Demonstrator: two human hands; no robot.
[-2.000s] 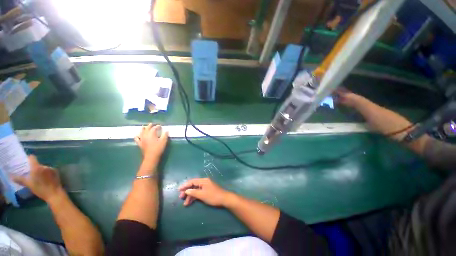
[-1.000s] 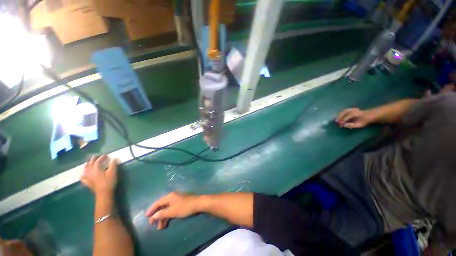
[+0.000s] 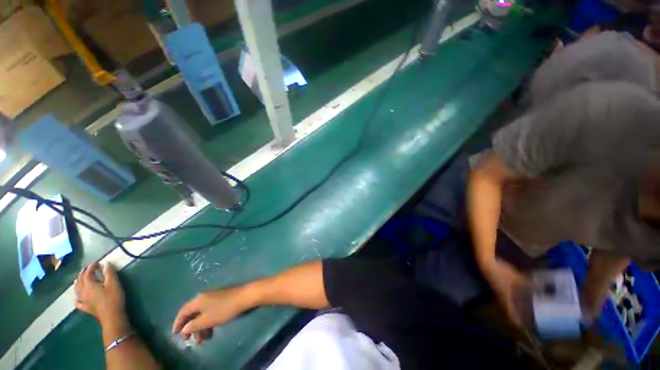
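Note:
My left hand (image 3: 101, 290) rests on the pale metal rail at the lower left, a bracelet on its wrist. It is empty with fingers apart. My right hand (image 3: 206, 315) lies over the green bench top (image 3: 340, 209), fingers loosely curled and apart, holding nothing. A flattened blue-white carton (image 3: 45, 235) lies on the green belt just beyond my left hand, not touching it. A light blue carton (image 3: 78, 159) is on the belt behind it. Another blue carton (image 3: 202, 72) stands farther along the belt.
A grey cylindrical tool (image 3: 174, 148) hangs over the rail (image 3: 318, 126). A black cable (image 3: 289, 213) loops across the bench. A white post (image 3: 266, 79) rises at the rail. At right, a person in grey (image 3: 586, 159) holds a white-blue box (image 3: 556, 303) near a blue crate (image 3: 640, 325).
The view has swung right, so the belt and cartons appear farther left. The neighbour's hand has left the bench, and that person now holds a box low at the right. My hands stay empty.

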